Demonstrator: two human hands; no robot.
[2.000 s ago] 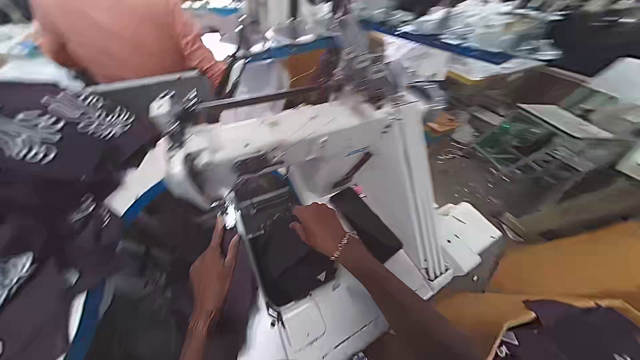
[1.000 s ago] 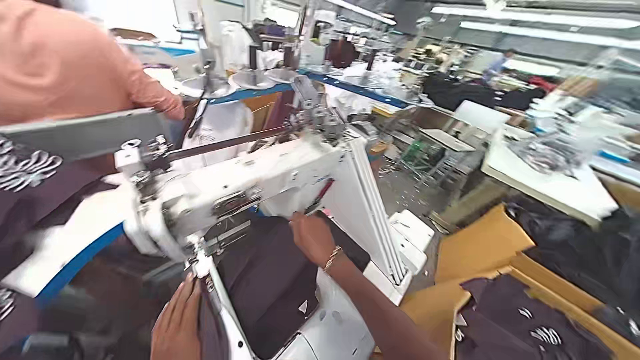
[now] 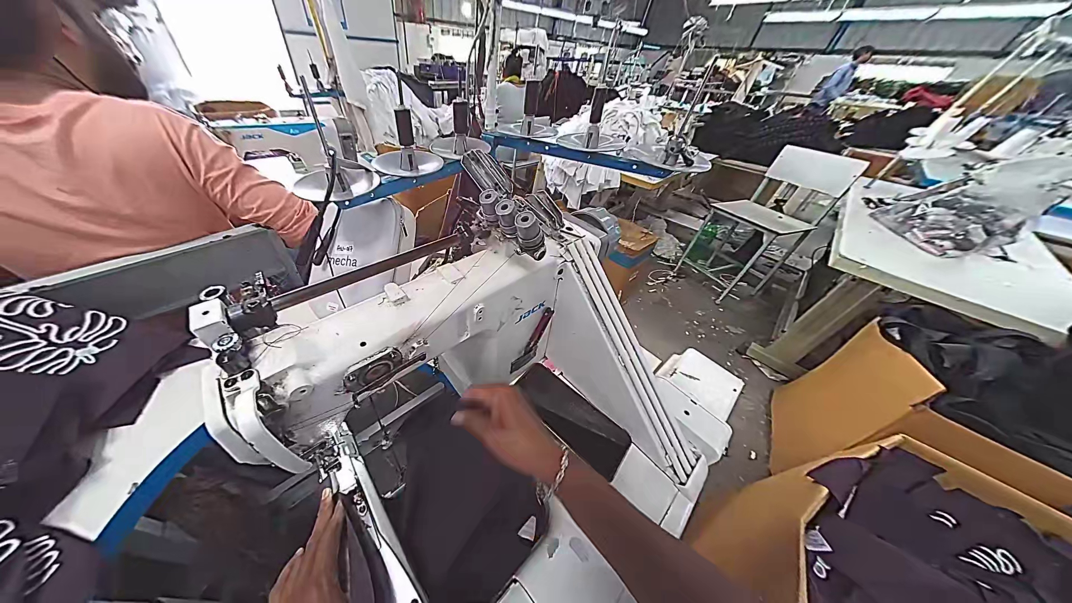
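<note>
A white Jack industrial sewing machine (image 3: 444, 310) stands before me, its presser foot and needle area (image 3: 339, 461) at the lower left of its head. Dark fabric (image 3: 461, 494) lies under the machine arm and along the narrow metal arm below the needle. My left hand (image 3: 314, 553) rests flat against the fabric just below the needle area, fingers pointing up. My right hand (image 3: 511, 431), with a chain bracelet at the wrist, is over the dark fabric right of the needle, fingers bent; whether it pinches the cloth cannot be told.
A person in a salmon shirt (image 3: 126, 180) sits at the far left. Dark printed garment pieces (image 3: 75, 352) lie at left. Cardboard boxes (image 3: 854, 394) with dark cloth stand at lower right. A white table (image 3: 946, 268) and a chair (image 3: 770, 209) are behind them. Thread stands (image 3: 408, 159) line the back.
The view has swung, showing more of the room. Compared with two seconds ago, dark fabric now reaches past the needle area. My left hand stays beside the needle area, my right hand over the cloth.
</note>
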